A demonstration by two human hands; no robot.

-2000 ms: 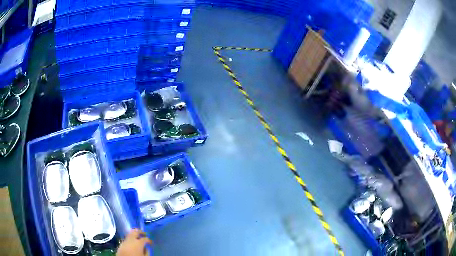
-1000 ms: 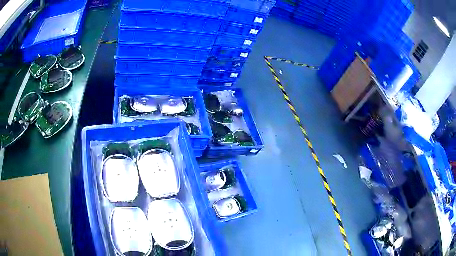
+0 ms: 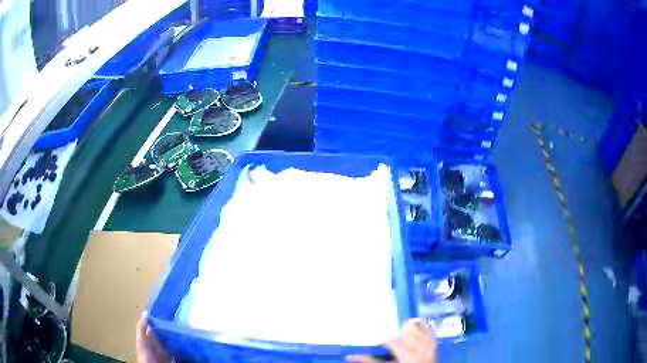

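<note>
A large blue tote (image 3: 230, 339) lies in front of me, with a white liner sheet (image 3: 298, 259) covering its inside; no units show in it. My left hand (image 3: 150, 342) grips its near left corner, partly cut off by the bottom edge. My right hand (image 3: 411, 343) grips its near right corner, also partly cut off. Several housing halves with boards (image 3: 204, 170) lie on the green bench to the left, green and black inside with pale rims.
A tan cardboard sheet (image 3: 120, 283) lies on the bench. Stacked blue totes (image 3: 397, 85) stand behind. Smaller bins with units (image 3: 502, 237) are at right on the floor. A shallow blue tray (image 3: 206, 79) is at the bench's far end. Small black parts (image 3: 32, 181) lie at far left.
The view has swung left. The tote in front showed glossy shell faces before and now shows a white liner. Both hands are now on its near edge.
</note>
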